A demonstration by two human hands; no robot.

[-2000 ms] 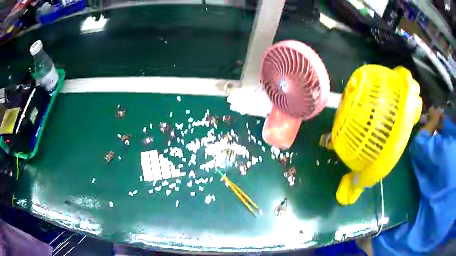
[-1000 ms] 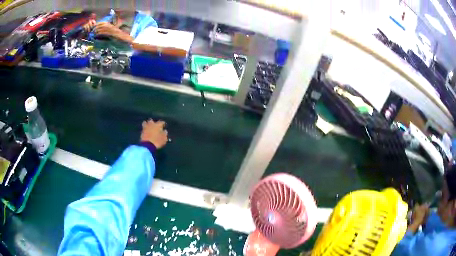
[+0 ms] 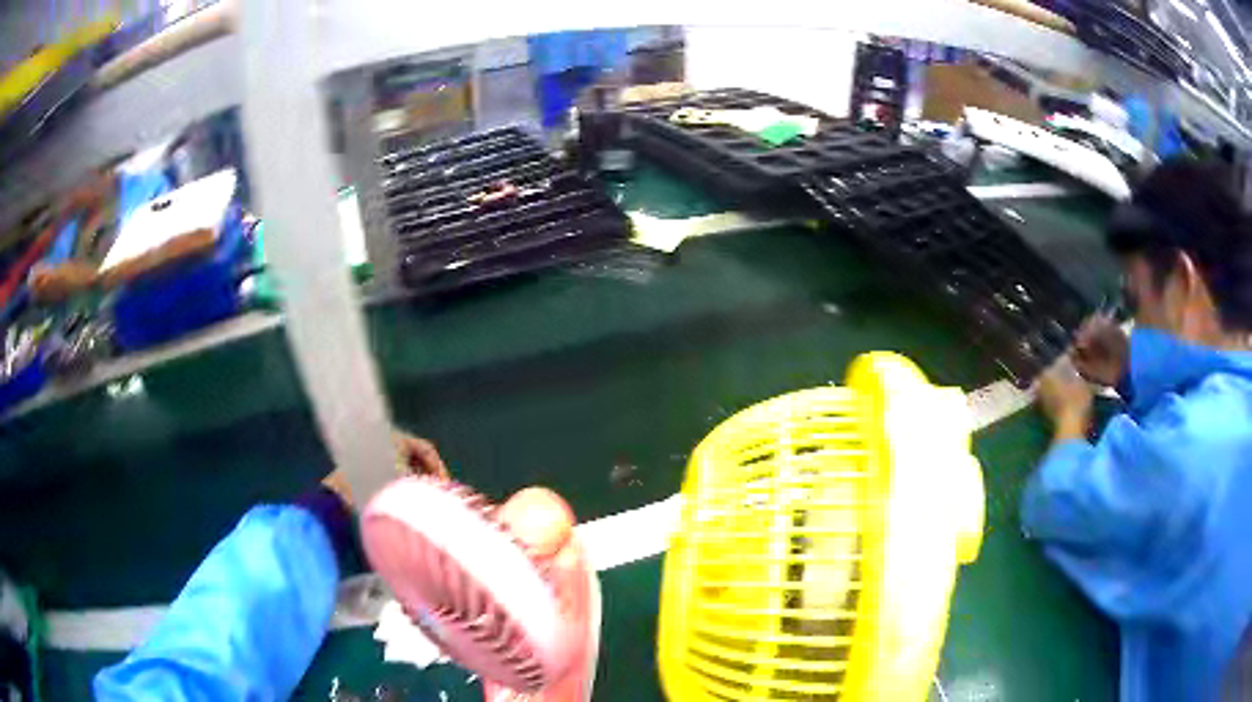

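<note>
My left hand (image 3: 418, 458) is over the dark green belt (image 3: 536, 412), partly hidden behind the pale metal post (image 3: 323, 274) and the pink fan. Only some fingers and the dark cuff show, so its grip cannot be told. My right hand is not in view. The pink fan (image 3: 460, 576) stands at the lower centre-left, the yellow fan (image 3: 783, 549) right of it. A small dark item (image 3: 625, 473) lies on the belt. A few white pieces and crumpled white paper (image 3: 408, 639) show near the post's foot.
Black gridded trays (image 3: 494, 206) lie beyond the belt, with more (image 3: 934, 220) towards the right. A person in a blue smock (image 3: 1153, 480) works at the right, hands at a black tray. A blue bin (image 3: 172, 295) is at the far left. A white rail (image 3: 632, 532) borders the belt.
The view has swung up and to the right. My left hand, bare over the belt a second ago, is now partly behind the post. The tweezers and most white pieces have left the view.
</note>
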